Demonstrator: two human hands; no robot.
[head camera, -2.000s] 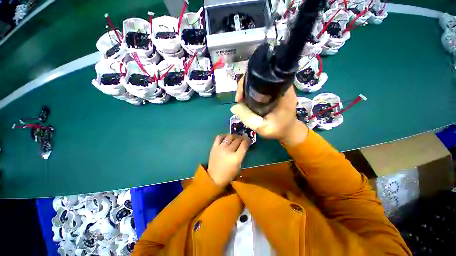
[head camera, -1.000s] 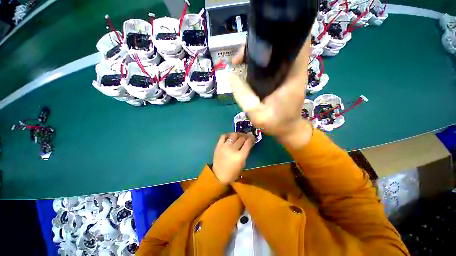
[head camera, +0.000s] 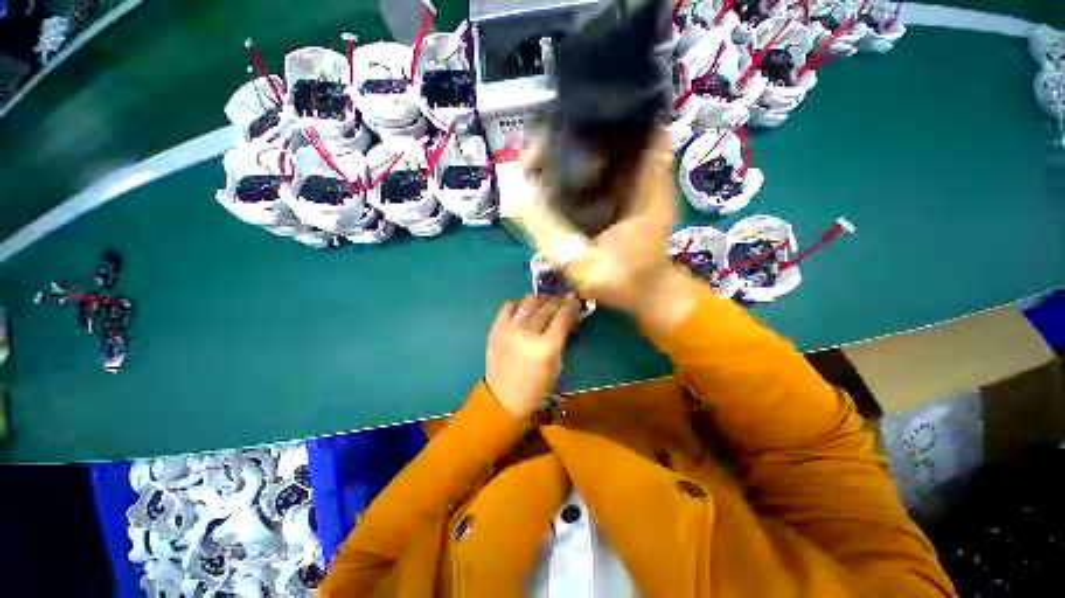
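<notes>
My right hand (head camera: 625, 251) is closed around a thick black electric screwdriver (head camera: 607, 105), held upright and blurred above a small white housing (head camera: 544, 276). A pale wrap shows on a finger of that hand. My left hand (head camera: 528, 348) has its fingertips on the near left side of the housing and holds it on the green bench. The housing has a dark inside and is mostly covered by my hands. The screwdriver's tip is hidden behind my right hand.
Rows of white housings with red leads (head camera: 331, 187) stand left of a silver-grey screw feeder (head camera: 508, 70); more stand to its right (head camera: 763, 259). Loose wired parts (head camera: 108, 315) lie at left. A blue bin (head camera: 339, 473) of white shells and a cardboard carton (head camera: 952, 360) stand below the bench edge.
The screwdriver and my right hand have moved left and the tool has shifted its tilt. My left hand and the housing have moved slightly left and away from me since one second ago.
</notes>
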